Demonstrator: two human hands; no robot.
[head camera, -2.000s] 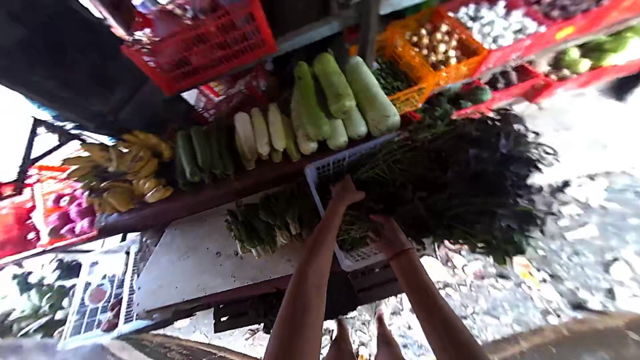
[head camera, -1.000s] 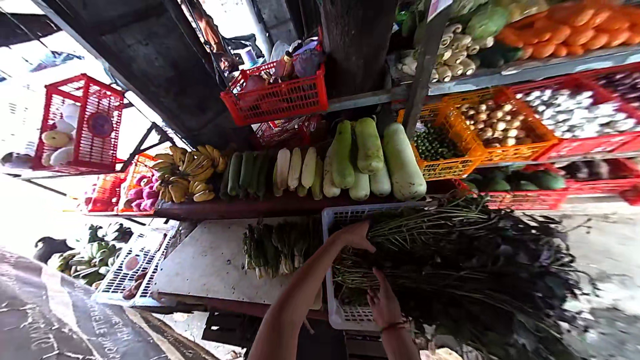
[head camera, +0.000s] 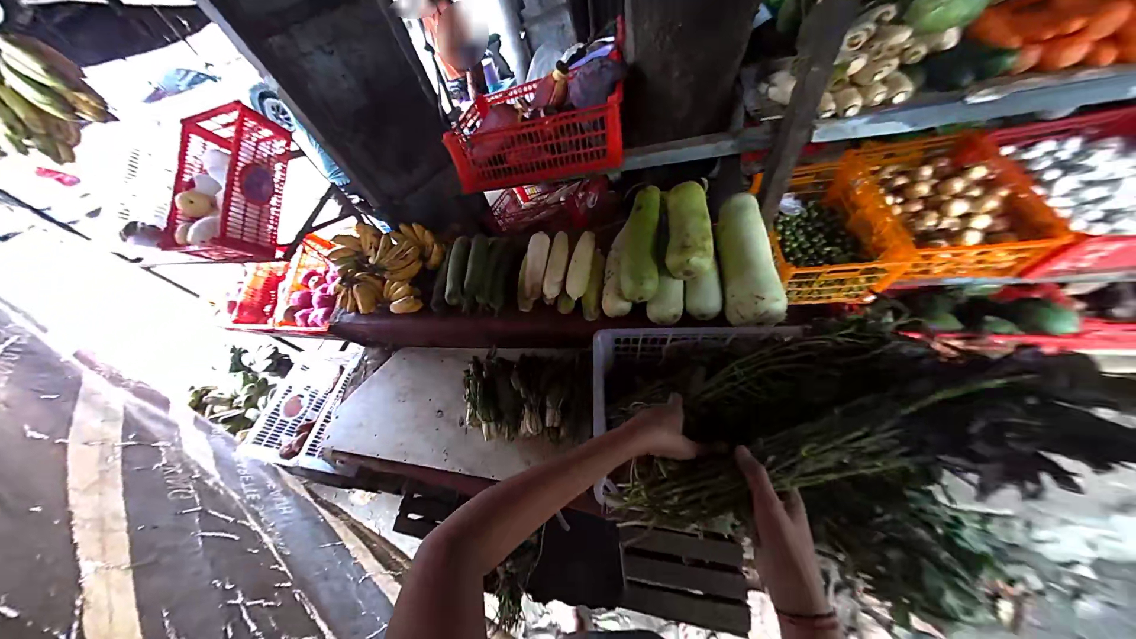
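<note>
Long-stemmed leafy greens (head camera: 843, 435) lie in a heap over a pale plastic crate (head camera: 602, 382), their dark leaves spreading out to the right. My left hand (head camera: 661, 430) is at the stems near the crate's left part, fingers curled against them; their grip is partly hidden. My right hand (head camera: 781, 524) rests against the near side of the stems, thumb raised and fingers partly hidden. Left of the crate, small bundles of greens (head camera: 524, 399) lie on a white board (head camera: 408, 408).
Behind the crate, bottle gourds (head camera: 750, 257), cucumbers (head camera: 479, 271) and bananas (head camera: 386, 262) line a ledge. Orange crates (head camera: 985, 257) stand at the back right, and a red basket (head camera: 537, 138) sits above the ledge. Wooden slats (head camera: 683, 577) are below the crate.
The view has shifted, showing more of the street at left. Both hands stay by the stems; my right hand now touches the near side of the bunch, where it was slightly apart a second ago.
</note>
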